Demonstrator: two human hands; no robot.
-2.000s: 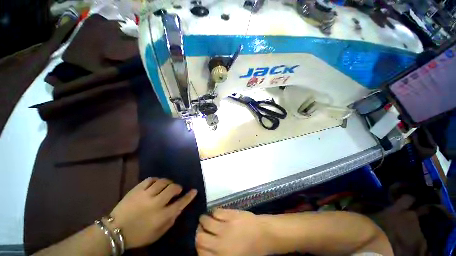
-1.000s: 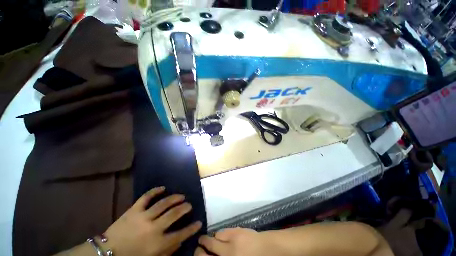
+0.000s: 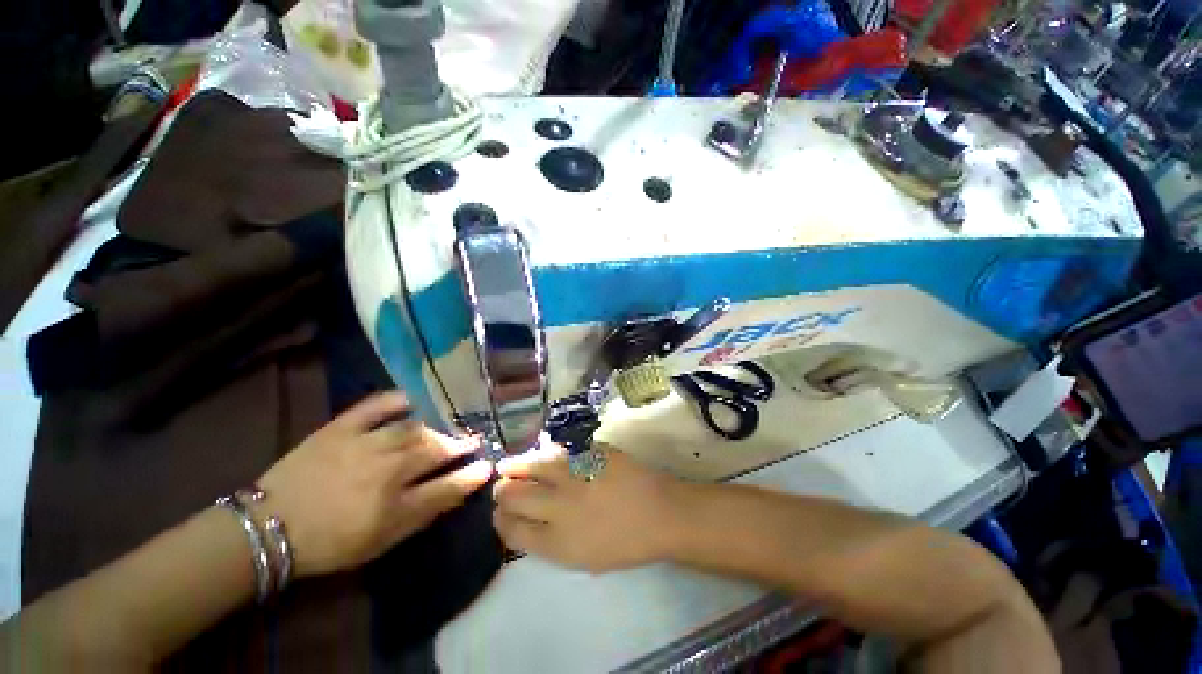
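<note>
The white sewing machine (image 3: 817, 198) with a blue stripe stands in front of me. My left hand (image 3: 376, 481) lies on the black fabric (image 3: 435, 566), its fingertips just left of the needle area. My right hand (image 3: 580, 507) is at the right edge of the black fabric, its curled fingertips close to the presser foot, which they largely hide. It seems to pinch the edge. The brown fabric (image 3: 171, 448) spreads out to the left, with folds farther back. The shiny metal guard (image 3: 505, 329) stands just above my fingers.
Black scissors (image 3: 725, 399) lie on the machine bed behind my right hand. A phone (image 3: 1153, 369) is mounted at the right edge. Crates with brown cloth (image 3: 1107, 579) are at the lower right. A grey post (image 3: 402, 66) rises behind the machine's head.
Both hands have moved forward from the front of the fabric to the needle area. The view has tilted up, so the machine sits lower and more of its top shows.
</note>
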